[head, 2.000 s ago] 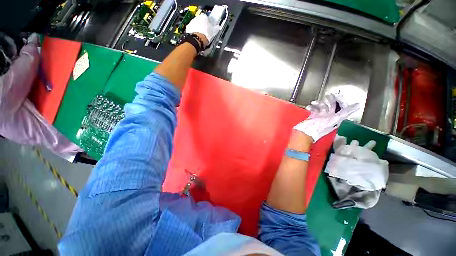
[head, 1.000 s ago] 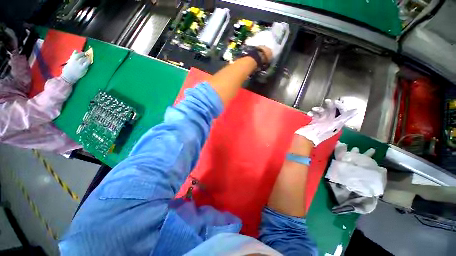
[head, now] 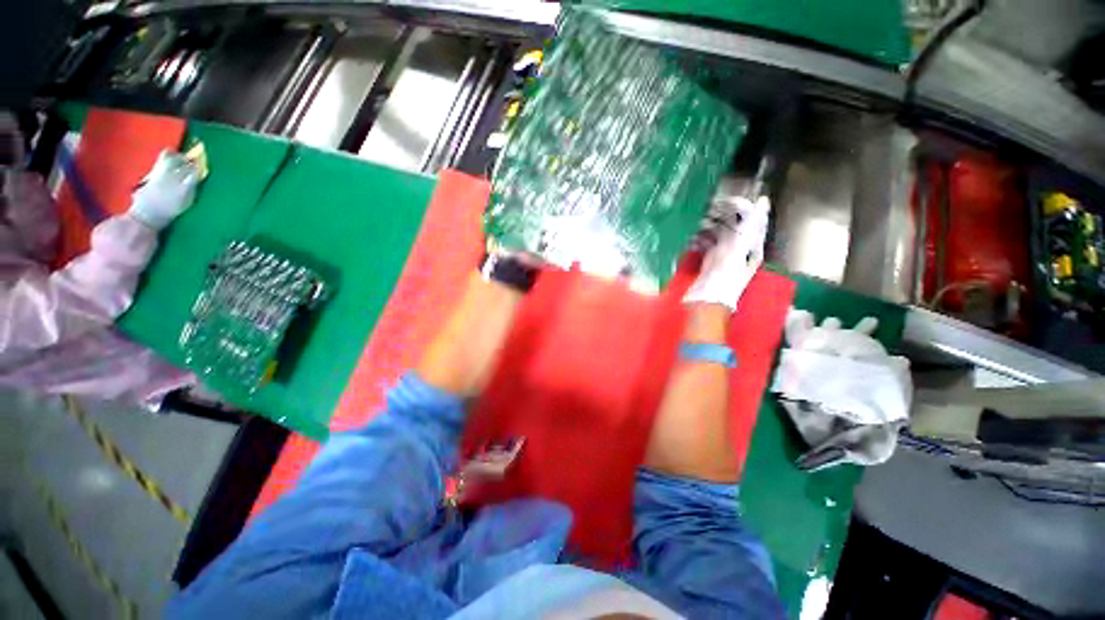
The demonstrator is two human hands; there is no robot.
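Observation:
A large green circuit board [head: 612, 158] is raised and tilted in front of me, its side with rows of small silver parts facing the camera; it is blurred. My left hand [head: 511, 268] is at the board's lower left edge, mostly hidden behind it; the dark wristband shows. The board is off the line and held there. My right hand [head: 731, 257], in a white glove, is at the board's lower right edge. Its fingers are partly hidden and blurred, and I cannot tell whether they grip it. A red mat [head: 582, 400] lies below.
A metal conveyor [head: 812, 206] runs behind the board. Another green board [head: 248, 317] lies on the green mat at left. A coworker's gloved hand [head: 166, 190] holds a small yellowish card. Crumpled white gloves [head: 845, 388] lie at right. A red-lined bin [head: 979, 236] stands beyond.
My left hand has come back from the line, and the green board is now raised in front of me. My right hand has gone from beside the conveyor to the board's edge.

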